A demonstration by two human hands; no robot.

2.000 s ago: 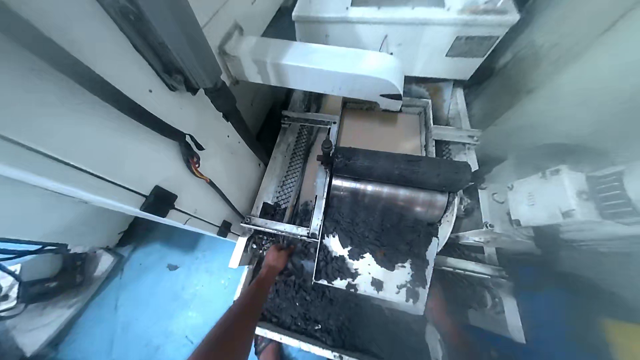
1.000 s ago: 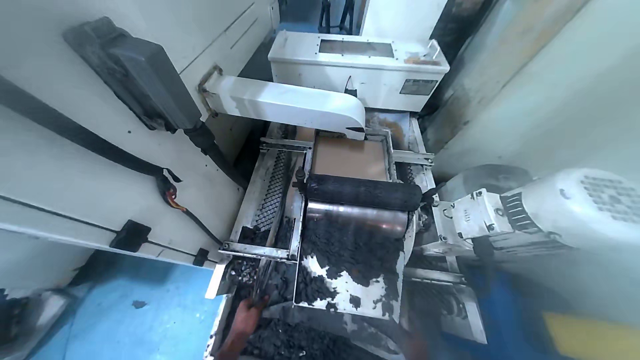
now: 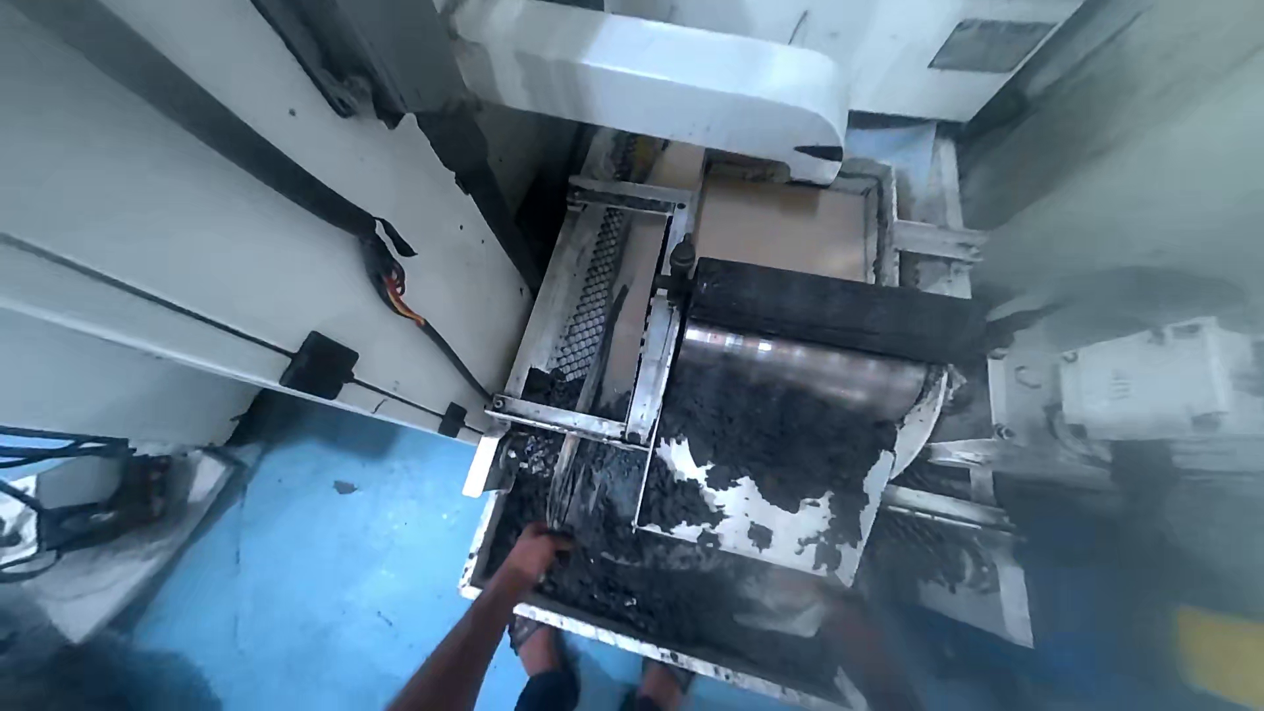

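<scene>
My left hand (image 3: 538,553) is over the dark sludge (image 3: 632,583) in the left part of a shallow metal tray (image 3: 632,647). Its fingers are closed round the near end of a long thin rod (image 3: 566,464), which runs away under a metal crossbar (image 3: 563,417) beside a mesh strip (image 3: 597,296). To the right, a sloping metal plate (image 3: 760,509) carries dark sludge below a shiny metal roller (image 3: 810,365) and a black roller (image 3: 839,306). My right hand (image 3: 829,607) is a faint blur near the plate's lower right corner; its fingers cannot be made out.
A white machine arm (image 3: 662,79) reaches across above the rollers. Brownish liquid fills a compartment (image 3: 780,227) behind them. A white cabinet (image 3: 444,286) with a hanging cable (image 3: 449,355) stands at left, a motor (image 3: 1145,380) at right. My feet (image 3: 538,647) are close to the tray's near edge.
Since two seconds ago my left hand has drawn back from the metal crossbar toward the tray's near edge. More of the rod shows between hand and crossbar. The view has shifted.
</scene>
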